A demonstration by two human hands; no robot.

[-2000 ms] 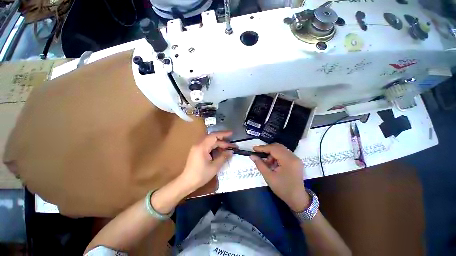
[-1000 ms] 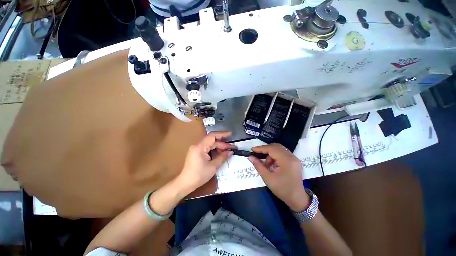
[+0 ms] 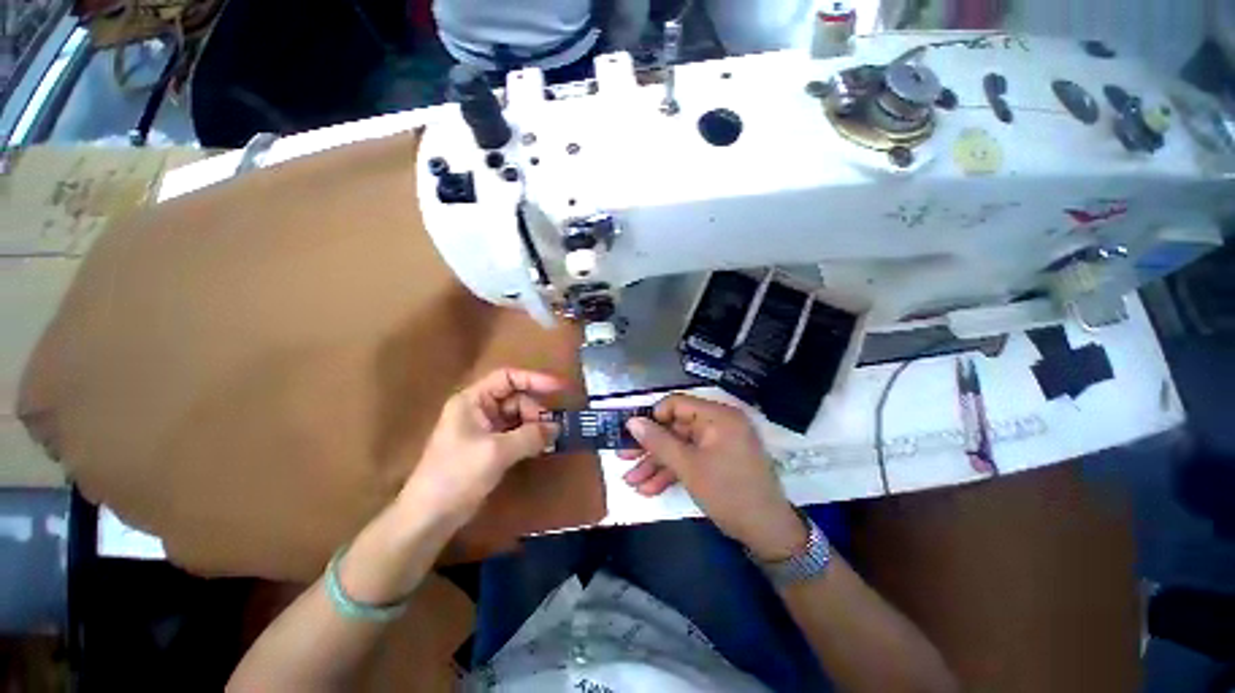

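A black woven label with white print is stretched flat between my hands, over the right edge of the brown panel. My left hand pinches its left end. My right hand pinches its right end. The brown cut panel lies on the table left of the needle, its right part under the machine head. The presser foot is just above the label, away from my fingers. The label stacks lie side by side under the machine arm.
The white sewing machine spans the back. Thread snips, a thin cable and a black cross-shaped scrap lie at the right. Cardboard is at far left. More brown cloth hangs at lower right. A person's striped clothing shows behind.
The label was narrow and folded between my fingertips; now it is opened flat with its print showing. Both hands have moved left, over the panel's edge. The view has shifted slightly.
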